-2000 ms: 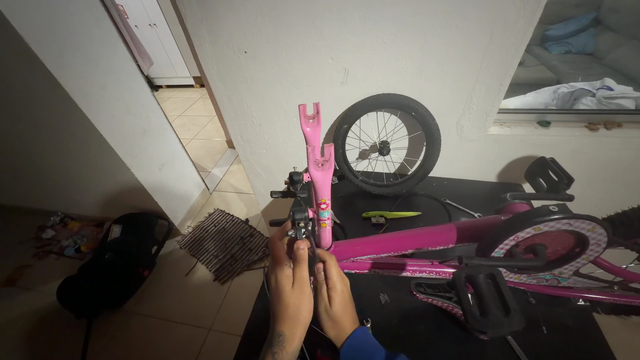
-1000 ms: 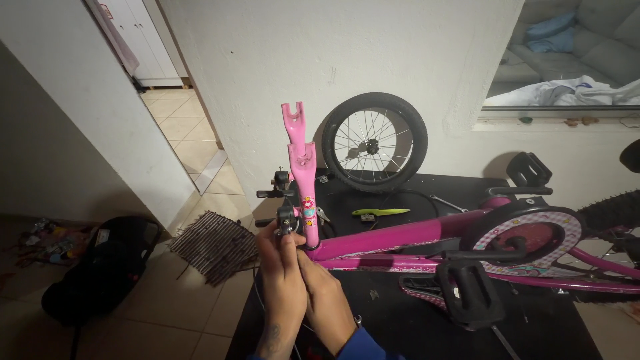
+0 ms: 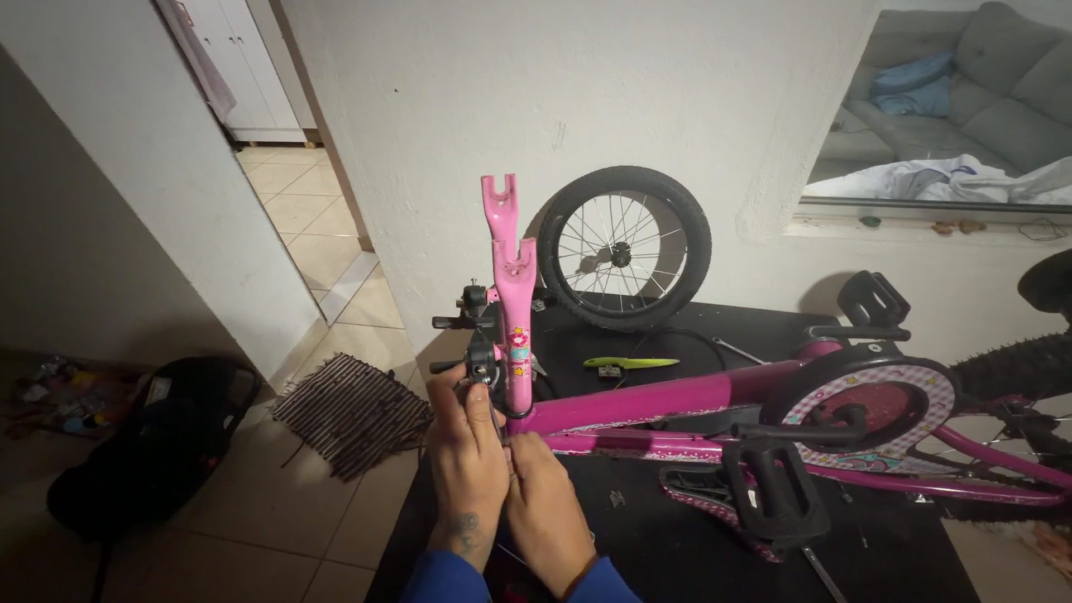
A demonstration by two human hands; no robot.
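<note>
A pink child's bicycle frame (image 3: 653,406) lies upside down on a black table, its pale pink front fork (image 3: 517,310) pointing up without a wheel. My left hand (image 3: 469,452) grips the black brake arm (image 3: 481,362) on the near side of the fork, thumb and fingers around its lower part. Just right of it, my right hand (image 3: 543,494) is closed near the fork's base, around something thin that my fingers mostly hide. A second black brake arm (image 3: 473,306) sits on the fork's far side.
A spoked wheel (image 3: 624,251) leans on the wall. A green-handled knife (image 3: 632,363), a wrench (image 3: 737,350) and another metal tool (image 3: 825,576) lie on the black table (image 3: 653,536). Pedals, crank and chain guard (image 3: 863,402) stand at right. A slatted mat (image 3: 352,414) is on the floor.
Both hands stay at the near brake arm and the fork's base. The view has shifted slightly. Nothing has plainly been let go or picked up.
</note>
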